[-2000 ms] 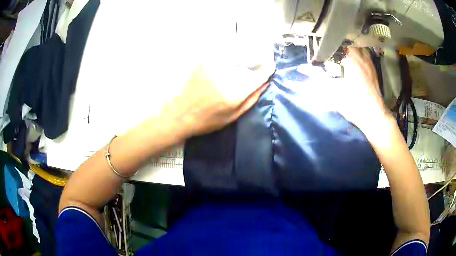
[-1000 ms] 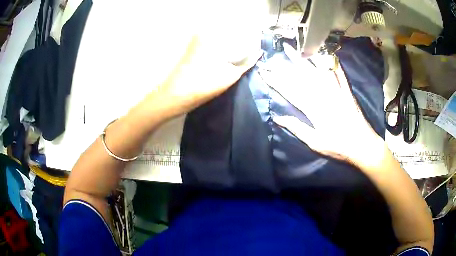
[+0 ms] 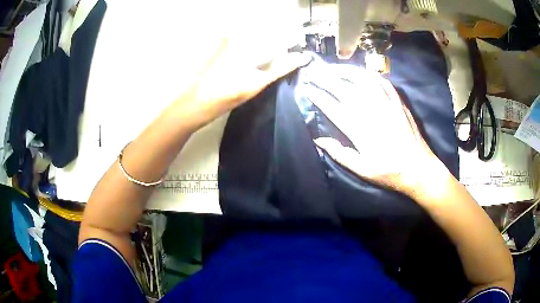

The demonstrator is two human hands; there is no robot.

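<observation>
A large dark garment panel [image 3: 251,160] lies on the white table and hangs over its front edge, with a seam edge [image 3: 317,127] running down its middle. The presser foot and needle area [image 3: 320,44] shows in glare at the panel's far end. My left hand [image 3: 248,68] rests at the panel's left side, its fingertips on the cloth just in front of the presser foot; glare washes out much of it. My right hand [image 3: 367,118] lies flat on the panel right of the seam, fingers spread slightly and thumb apart.
The off-white machine head [image 3: 379,15] is at the top. Black-handled scissors [image 3: 476,124] lie right of the panel, near a paper sheet [image 3: 530,130]. Dark cut pieces [image 3: 50,100] drape at the left. Printed ruler tape [image 3: 192,182] runs along the front edge.
My right hand has come from the machine's right side onto the cloth beside the seam. The scissors are uncovered, the panel's right part is spread flat, and the machine head sits higher in view.
</observation>
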